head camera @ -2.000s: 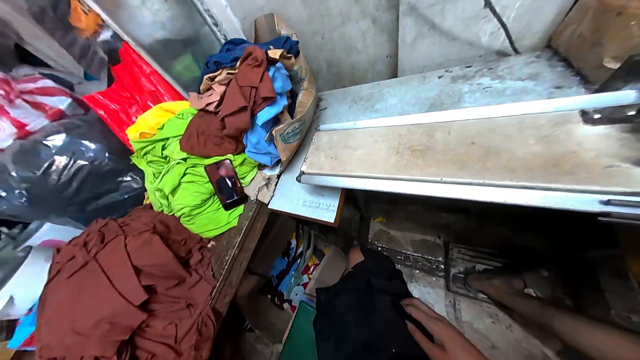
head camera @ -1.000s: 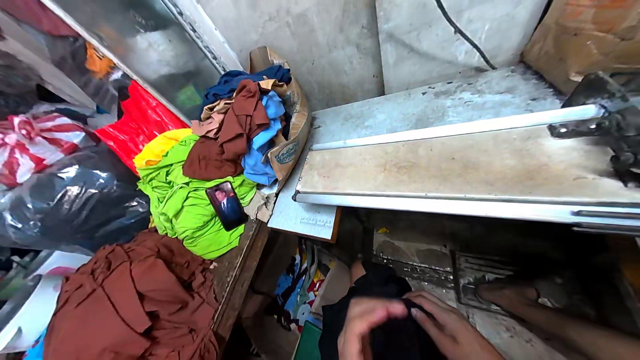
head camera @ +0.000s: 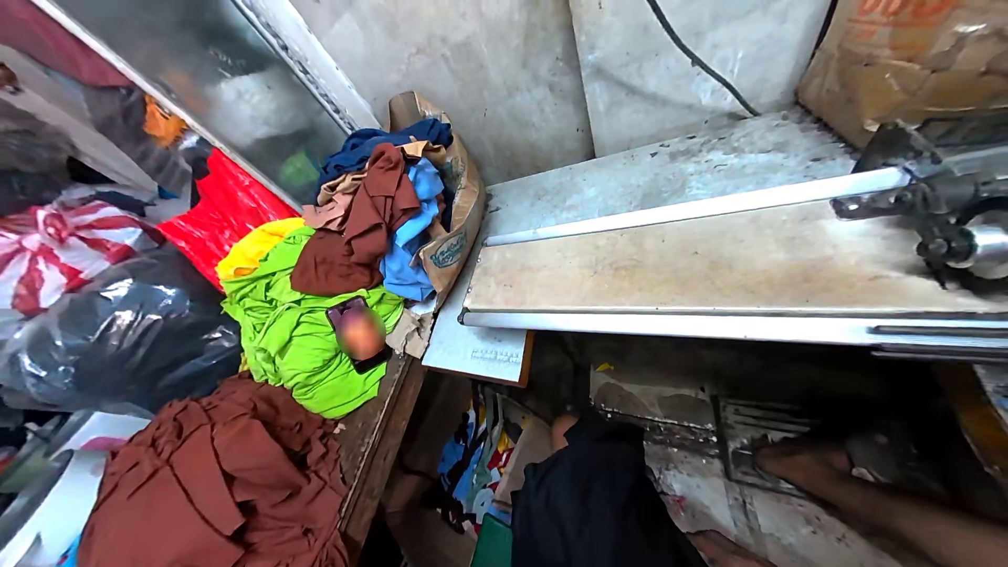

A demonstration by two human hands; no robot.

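Note:
My left hand is out of view. At the bottom edge, a strip of skin that looks like part of my right hand (head camera: pixel 728 549) shows beside the black cloth (head camera: pixel 598 496) over my lap; its fingers are hidden. To the left, a crumpled brown cloth (head camera: pixel 213 480) lies near the worn wooden edge. Beyond it a phone (head camera: pixel 359 334) rests on bright green cloth (head camera: pixel 295 346). Brown, light blue (head camera: pixel 413 228) and navy pieces (head camera: pixel 378 150) are heaped against an open brown paper bag (head camera: pixel 465 205).
A long beige board with metal rails (head camera: pixel 669 268) spans the right side, with a dark metal mechanism (head camera: pixel 945 228) at its far right. Filled plastic bags (head camera: pixel 126 339) crowd the left. Below the table are coloured scraps (head camera: pixel 480 457), a bare leg and foot (head camera: pixel 819 465), and a floor grate.
Both hands were at the black cloth one second ago; the left has gone out of view and only a strip of skin remains at the bottom edge. The heaped cloths have not moved.

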